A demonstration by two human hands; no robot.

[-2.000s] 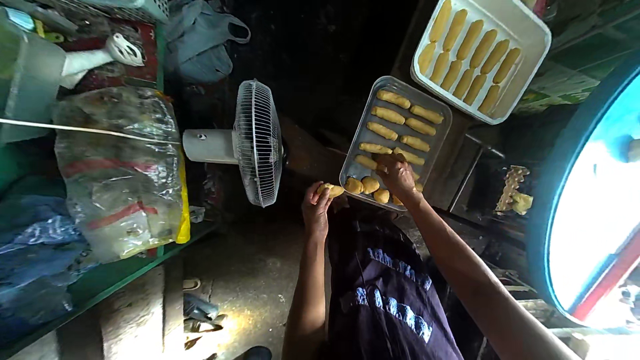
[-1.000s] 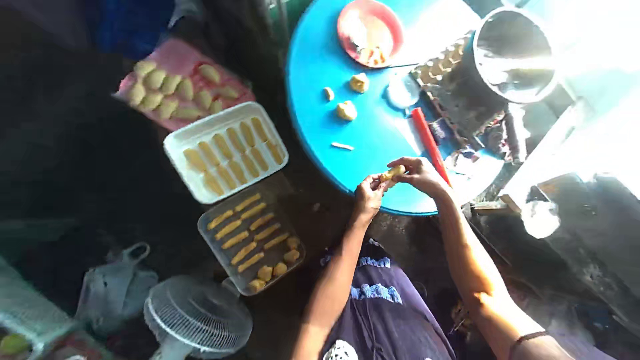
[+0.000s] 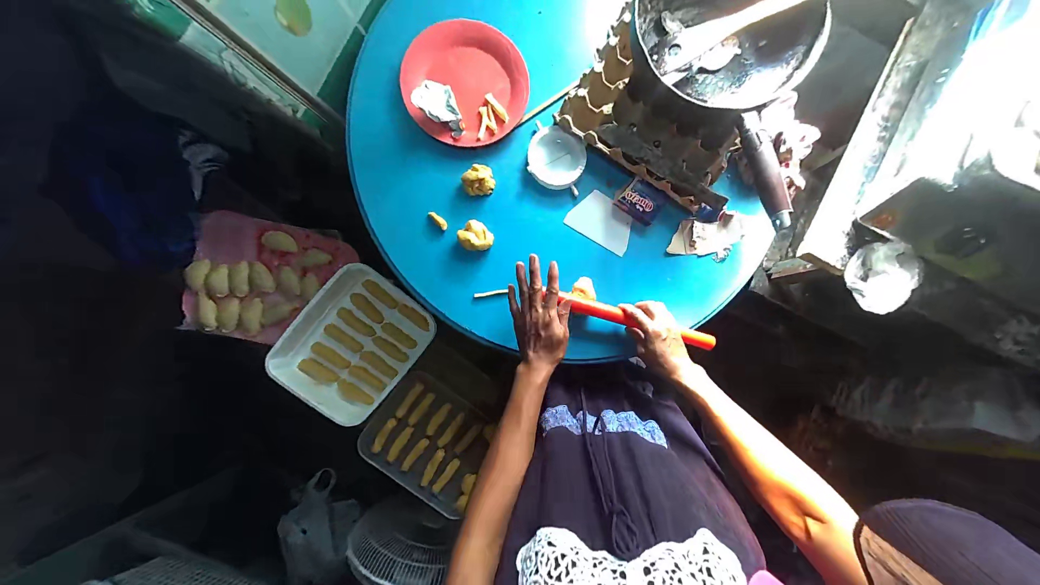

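Note:
A red-orange rod (image 3: 601, 310) lies near the edge of the blue round table. My left hand (image 3: 542, 321) presses flat over its left end, fingers spread. My right hand (image 3: 656, 333) is curled around the rod closer to its right end. Against the rod's far side, between the hands, is a small lump of dough (image 3: 583, 288). A thin pale strip (image 3: 491, 293) is on the table just left of my left hand. Farther back sit two dough lumps (image 3: 475, 236) and a small dough piece (image 3: 438, 220). What lies under my left palm is hidden.
A red plate (image 3: 465, 57) holds pale strips and a crumpled wrapper. Beyond my hands are a white lid-like dish (image 3: 556, 157), egg cartons (image 3: 601, 89) and a pan (image 3: 812, 69) with its handle jutting rightward. White (image 3: 280, 366) and dark (image 3: 370, 451) trays of dough rolls stand left, above a fan (image 3: 398, 540).
Both hands were over the trays, then held a dough piece together at the table edge. Now they are on the rod, which lay farther right on the table one second ago. The view has shifted.

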